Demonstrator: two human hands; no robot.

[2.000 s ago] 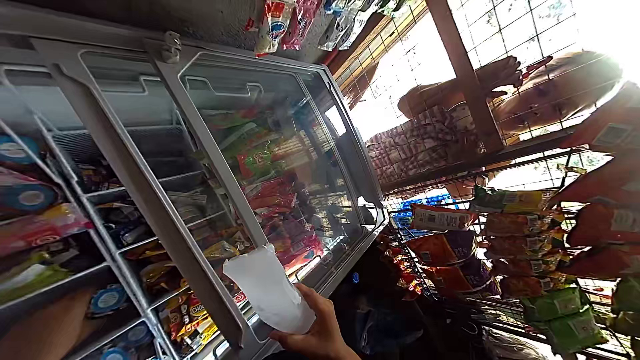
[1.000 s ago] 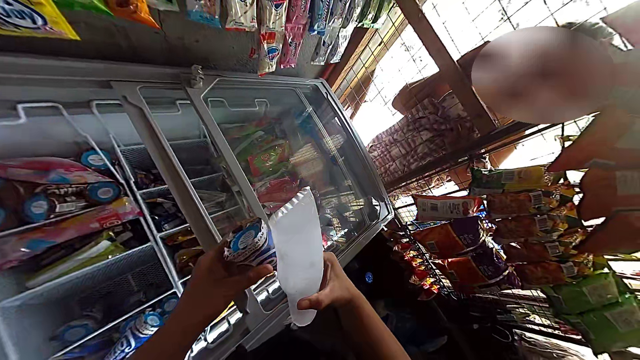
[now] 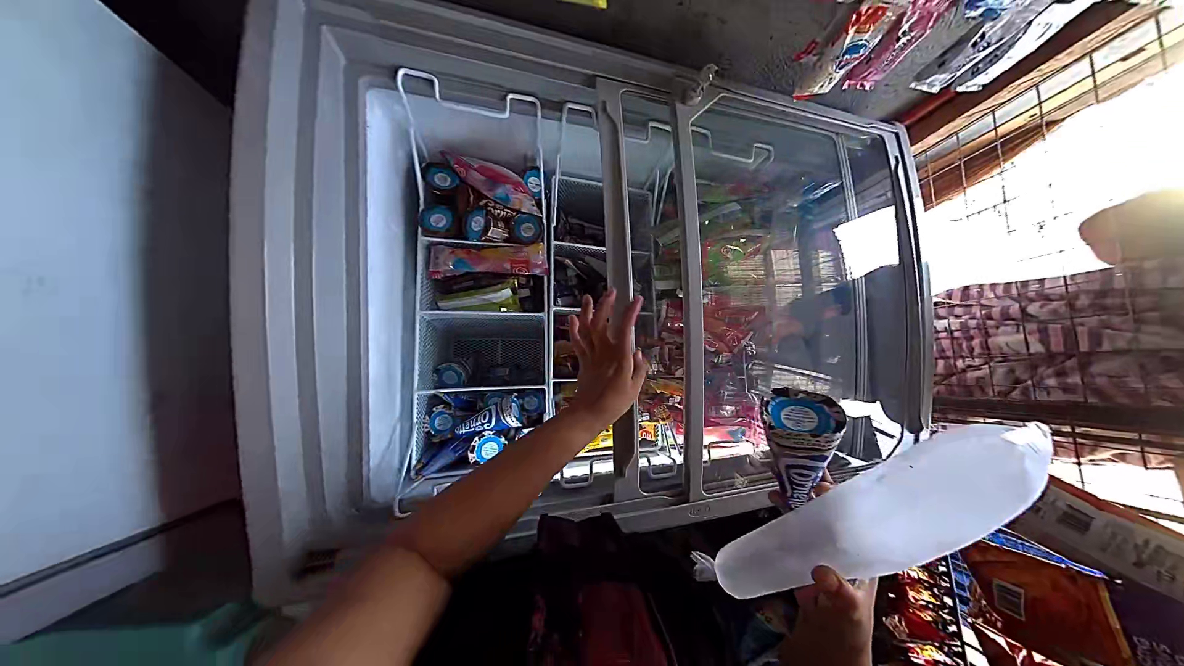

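Note:
My left hand reaches over the open chest freezer, fingers spread and holding nothing, beside the edge frame of a sliding glass lid. At the lower right, my right hand holds a long white frosted plastic bag, tied at one end, and a wrapped ice cream cone with a blue round top. Beneath the left hand and beside it, wire baskets hold more wrapped cones, flat ice cream packets and blue Cornetto cones.
A second glass lid covers the freezer's right part, with colourful packets below. Packets hang at the top right. Behind a wire grille stands a person in a checked garment. Snack bags are at the lower right.
The left hand has let go of the cone and moved to the lid frame. The right hand now holds the cone with the white bag. The view has shifted toward the freezer's left end.

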